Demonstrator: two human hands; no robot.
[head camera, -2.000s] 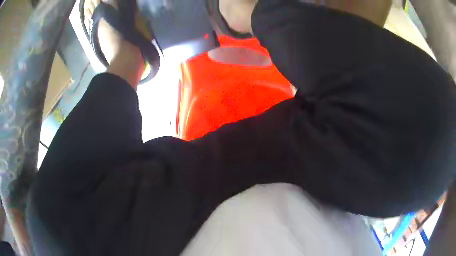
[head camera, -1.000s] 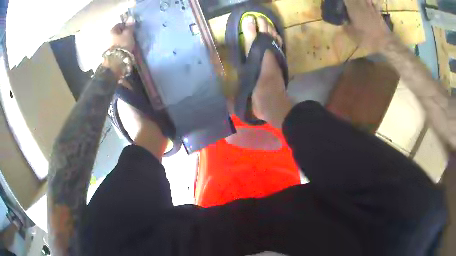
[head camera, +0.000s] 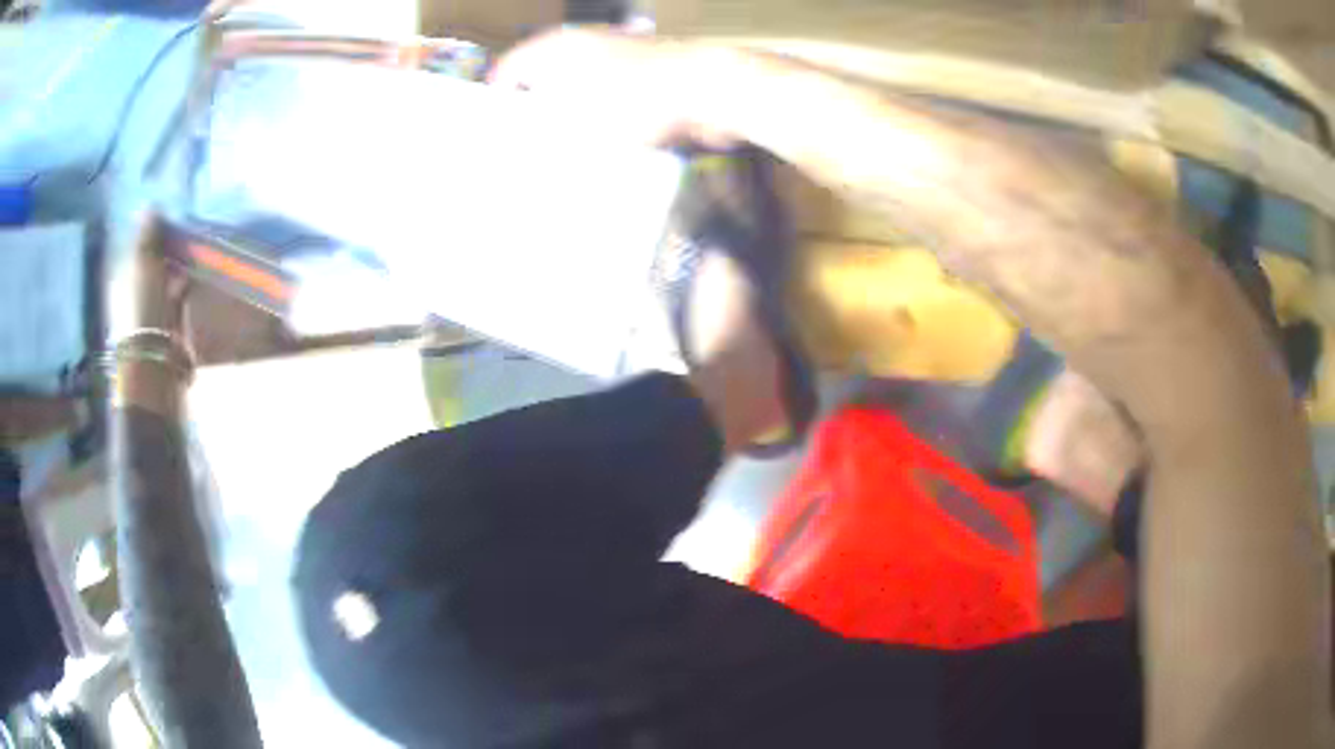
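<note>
A bright, washed-out flat rectangle (head camera: 454, 205) lies across the upper left; glare hides its surface, so I cannot tell panel from foam. Orange-brown edge strips of what looks like the clear jig (head camera: 242, 272) show at its left end and along its far edge. My left hand (head camera: 151, 278), with a bracelet at the wrist, is blurred at the near strip's left end and appears to grip it. My right hand (head camera: 571, 73) reaches across to the far edge, near the far strip's right end; glare hides its fingers and grip.
My sandalled feet are on or by the yellow wooden pallet (head camera: 893, 307). A red-orange stool (head camera: 908, 563) is below my legs. A pale carton surface (head camera: 286, 439) is at left, with a grey-blue box-like thing (head camera: 41, 307) beyond. Brown cardboard (head camera: 937, 44) spans the top.
The view has swung left. The flat piece with the strips has gone from between my feet to the upper left. My right hand has moved from the dark object at right to the piece's far edge.
</note>
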